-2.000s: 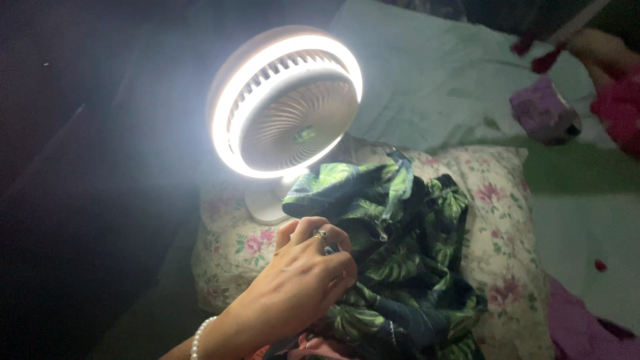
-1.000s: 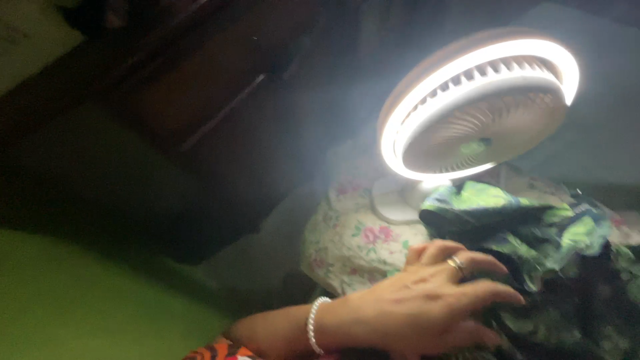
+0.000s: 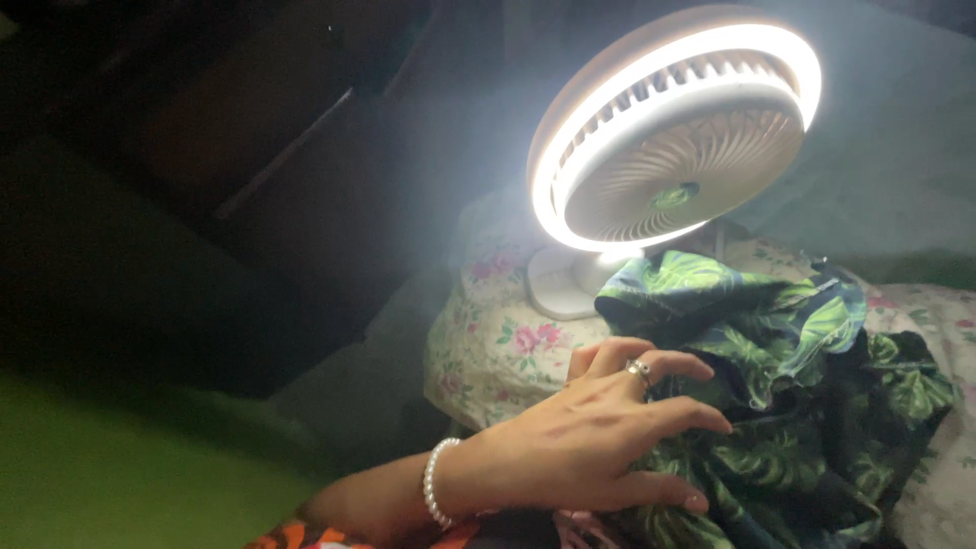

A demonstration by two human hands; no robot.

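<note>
My left hand [image 3: 602,427], with a pearl-bead bracelet [image 3: 432,480] and a ring, reaches in from the lower left, palm down. Its fingers are spread and slightly bent over the left side of a crumpled dark cloth garment [image 3: 793,450] with a green leaf print. Whether the fingertips press on the cloth is hard to tell. Just beyond the hand, a round fan with a lit ring light [image 3: 686,175] stands tilted on its white base [image 3: 560,284]. My right hand is out of view.
A floral pillow [image 3: 496,374] lies under the fan base and the garment. Dark, unclear surfaces fill the upper left, and a green surface [image 3: 114,473] lies at the lower left. Part of an orange and black patterned sleeve [image 3: 297,535] shows at the bottom edge.
The view has swung left, so the fan appears further right. My left hand's fingers, curled at the garment two seconds ago, have spread apart.
</note>
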